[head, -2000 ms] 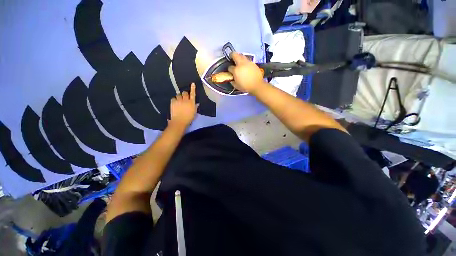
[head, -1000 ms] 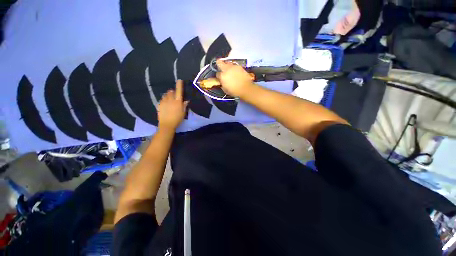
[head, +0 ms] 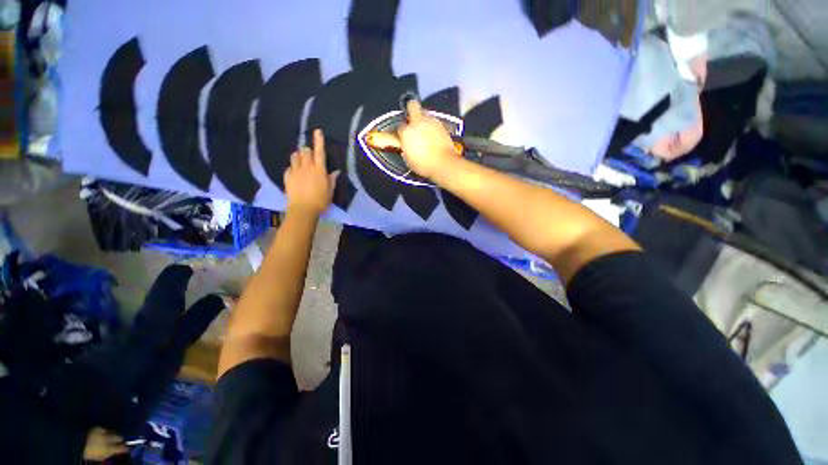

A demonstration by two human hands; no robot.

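Observation:
Curved black cut pieces [head: 233, 130] lie in an overlapping row on the pale lavender-blue ironing table cover [head: 490, 54]. My right hand [head: 427, 143] is closed on the handle of the steam iron [head: 395, 163]. The iron's pointed tip faces left and its soleplate rests over pieces in the right part of the row. My left hand [head: 310, 179] holds nothing; its index finger points forward and touches a piece just left of the iron, with the other fingers partly curled. The piece under the iron is mostly hidden.
A dark hose [head: 531, 165] runs right from the iron. Black cloth [head: 552, 13] lies at the table's far side. A blue crate [head: 243, 227] with dark work stands below the table's left edge. Another person's hand [head: 106, 444] shows at the lower left. Garment heaps [head: 772, 118] lie at the right.
The iron has moved left along the row, from beside the rightmost piece onto the pieces. My left hand has moved left ahead of it. The camera view has shifted and turned.

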